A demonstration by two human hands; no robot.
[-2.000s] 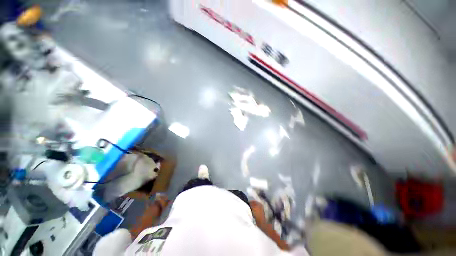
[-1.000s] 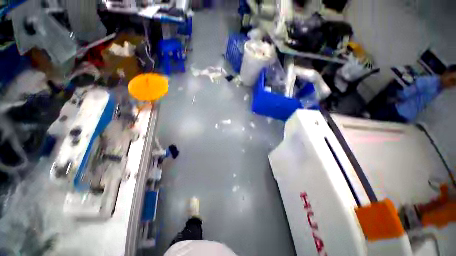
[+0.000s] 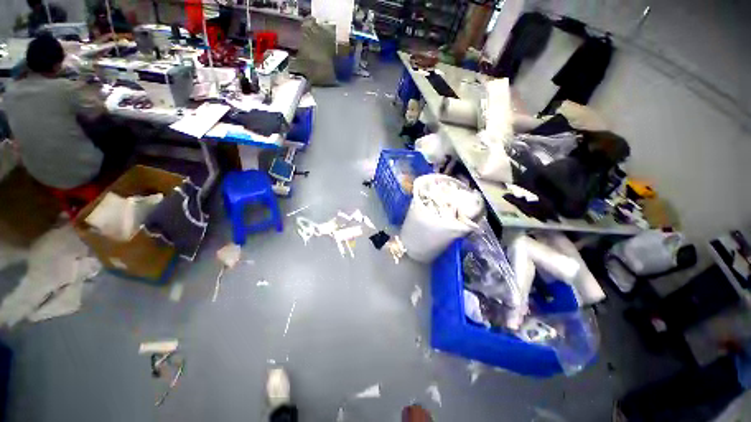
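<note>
No hand is seen holding anything. My left hand is out of the picture. A small brown shape [image 3: 416,413] at the bottom edge may be part of my right hand; it is cut off and blurred. My pale shoe [image 3: 279,386] is on the grey floor [image 3: 329,330]. Nearest in front lie white offcuts [image 3: 369,391] and a pale strip with dark cord [image 3: 159,347]. More offcuts [image 3: 333,231] lie farther ahead.
A blue crate [image 3: 494,353] with plastic and rolls stands right, beside a white bin [image 3: 436,235] and another crate [image 3: 394,202]. A cluttered table [image 3: 568,222] is behind. Left are a blue stool [image 3: 250,196], a cardboard box [image 3: 136,255] and a seated person [image 3: 53,132].
The view has moved forward along the aisle. The white machine on the right and the machine with the orange disc on the left have left the picture. The blue crate and bin are nearer.
</note>
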